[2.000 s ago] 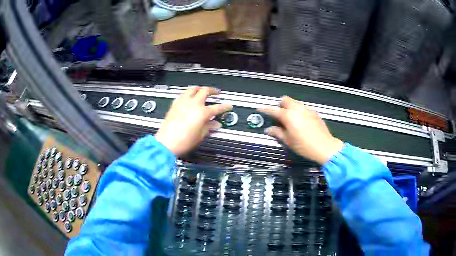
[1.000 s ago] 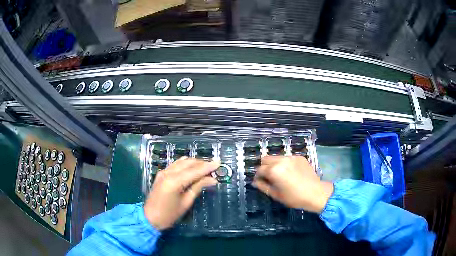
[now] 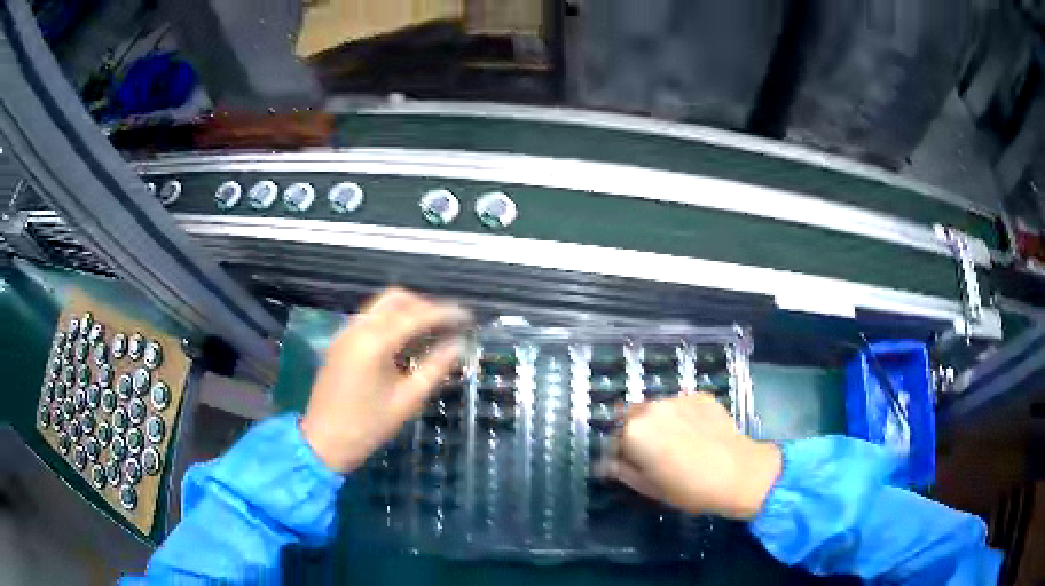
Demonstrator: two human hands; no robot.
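The clear blister tray (image 3: 552,458) lies in front of me with dark parts in rows of its pockets. My left hand (image 3: 384,378) is bare and blurred over the tray's upper left corner, fingers curled; whether a disc is between them is too blurred to tell. My right hand (image 3: 699,456) is bare over the right half of the tray, fingertips pointing down at the pockets; what they hold is hidden. Small round ringed units (image 3: 496,210) lie in a spaced row on the green conveyor belt (image 3: 688,238) behind the tray.
A tan board (image 3: 78,458) covered with round units lies on the left side table. A blue bin (image 3: 892,401) with a thin dark stick stands right of the tray. A grey aluminium profile (image 3: 138,218) rises at left. A silver bracket (image 3: 972,280) crosses the belt's right end.
Both hands have come from the belt to the tray. My left hand, which held a ringed unit over the tray a second ago, has moved left and up; that unit no longer shows clearly.
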